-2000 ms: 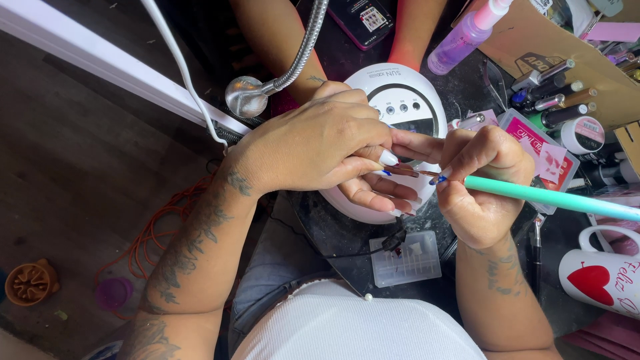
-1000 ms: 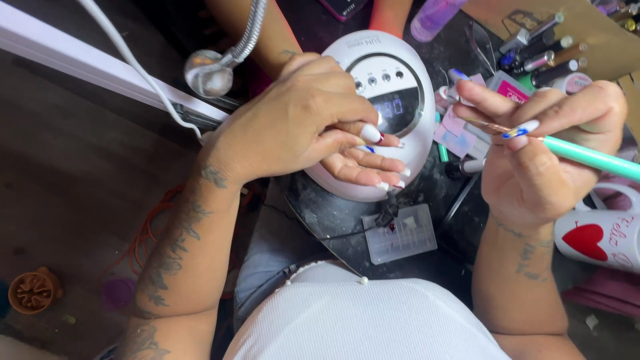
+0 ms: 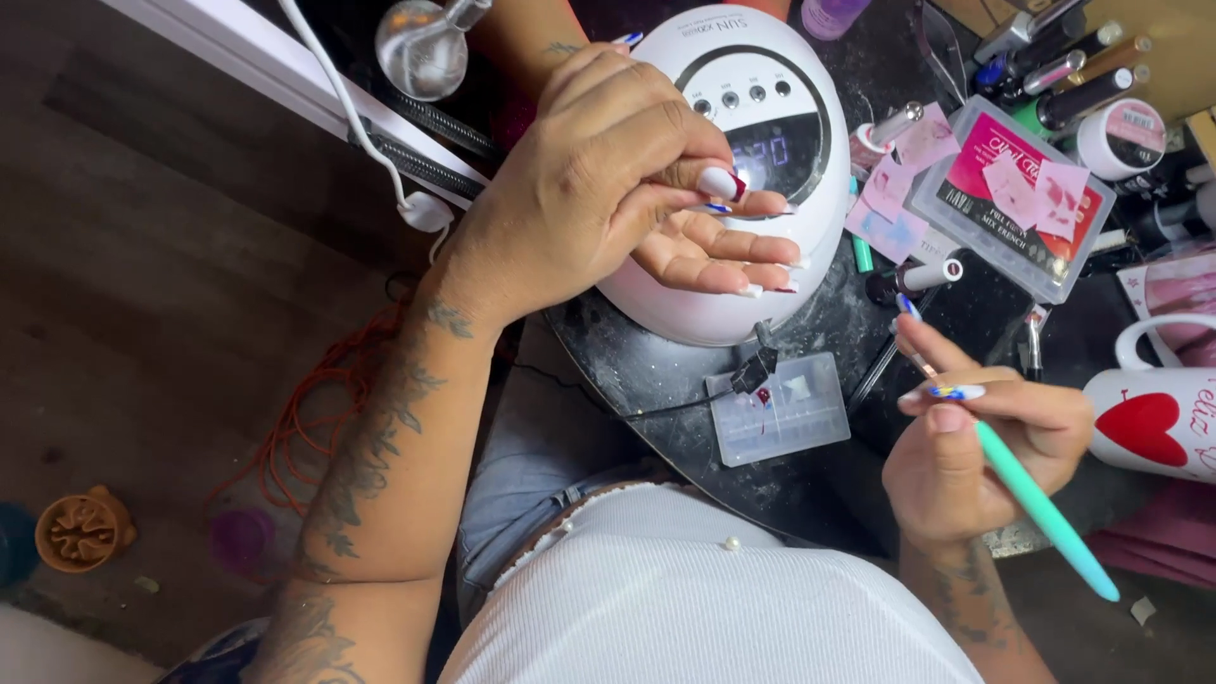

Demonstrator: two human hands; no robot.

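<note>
My left hand point(image 3: 598, 180) is closed around a finger of another person's hand point(image 3: 712, 252), whose palm faces up over a white nail lamp point(image 3: 807, 57) with a lit display. The held finger's nail point(image 3: 720, 183) is white with a dark red tip; other nails of that hand show white and dark red tips. To the right, over the black table, my right hand point(image 3: 988, 446) pinches a nail brush with a turquoise handle point(image 3: 1040, 503), its thin end pointing up and left. The brush is apart from the other person's hand. A bottle with a white cap point(image 3: 926, 276) lies just above my right hand.
A clear plastic case point(image 3: 784, 408) and a black cable plug point(image 3: 755, 369) lie near the table edge. A nail tip box point(image 3: 1021, 199), pink paper pieces and several polish bottles crowd the upper right. A mug with a red heart point(image 3: 1154, 418) stands right of my right hand. Orange cord lies on the floor.
My right hand with the brush has moved away from the other person's fingers, to the right and then lower. My left hand keeps its hold. The view has shifted.
</note>
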